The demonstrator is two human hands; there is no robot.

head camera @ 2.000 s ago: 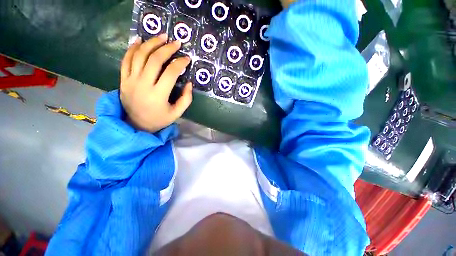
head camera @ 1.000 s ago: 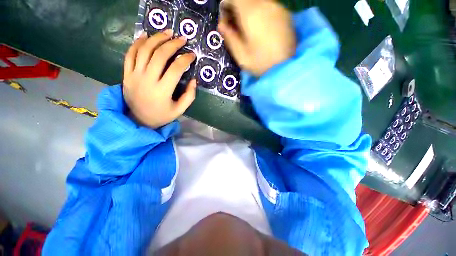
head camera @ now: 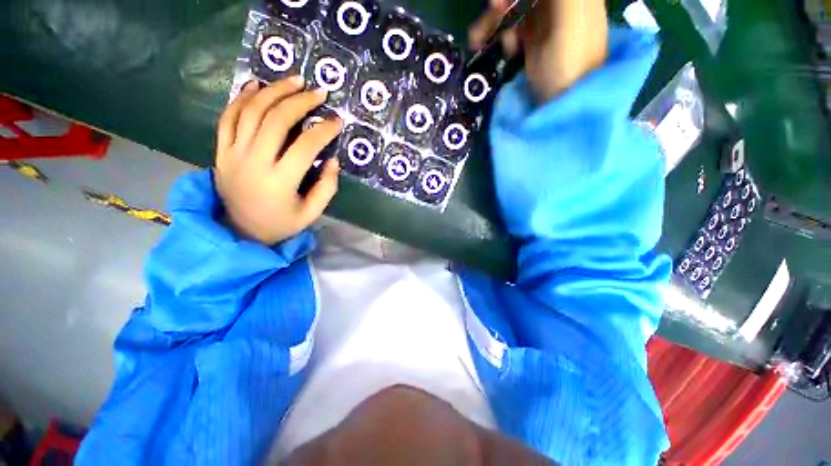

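A clear blister tray [head camera: 441,202] holds rows of black square units with white rings on the green bench. My left hand [head camera: 276,162] lies on the tray's left part, fingers spread, fingertips on or beside the units at its left edge and covering some of them. My right hand [head camera: 547,41] is at the top edge, beyond the tray's right side, partly cut off. A thin dark tool, perhaps tweezers [head camera: 497,36], shows at its fingers. The grip itself is small and blurred.
A clear zip bag [head camera: 676,127] with a white label lies right of my right sleeve. Farther right are a second filled tray [head camera: 720,232], a single square part [head camera: 733,156] and a white strip [head camera: 764,300]. A red stool [head camera: 711,396] stands below the bench edge.
My right hand was over the tray's right part one second ago and has moved up and right, off the units. My left hand stays on the tray's left side.
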